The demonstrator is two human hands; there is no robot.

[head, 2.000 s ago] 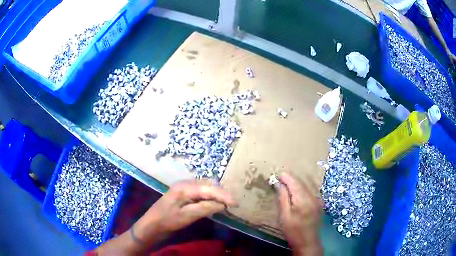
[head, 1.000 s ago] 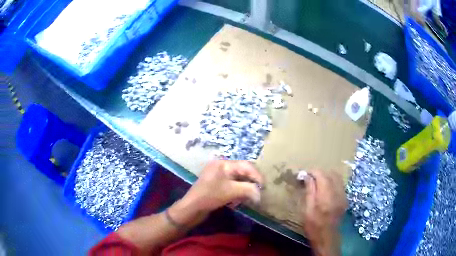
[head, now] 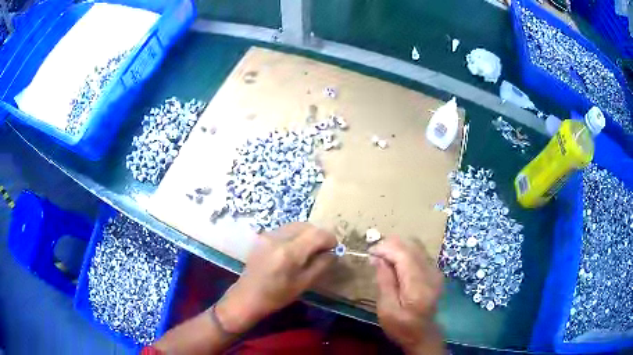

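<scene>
My left hand (head: 288,267) is at the front edge of the cardboard mat (head: 389,187) and pinches a small metal piece (head: 340,249) at its fingertips. My right hand (head: 406,288) is to its right and pinches a slim pale stick (head: 358,254), whose tip meets the piece. A small white-topped piece (head: 373,235) stands on the stained patch just behind the stick. A heap of small metal bodies (head: 274,177) lies mid-mat. A heap of round caps (head: 482,243) lies right of the mat on the green bench.
A white dropper bottle (head: 442,125) lies at the mat's top right. A yellow bottle (head: 559,163) is farther right. Another heap (head: 163,139) lies left of the mat. Blue bins with silvery parts are at left (head: 132,83), low left (head: 182,267) and right (head: 555,277). A blue stool (head: 38,236) is low left.
The hands have come together, and the stick now shows between them against the metal piece. The white-topped piece now shows clear of the right fingers. The view has shifted.
</scene>
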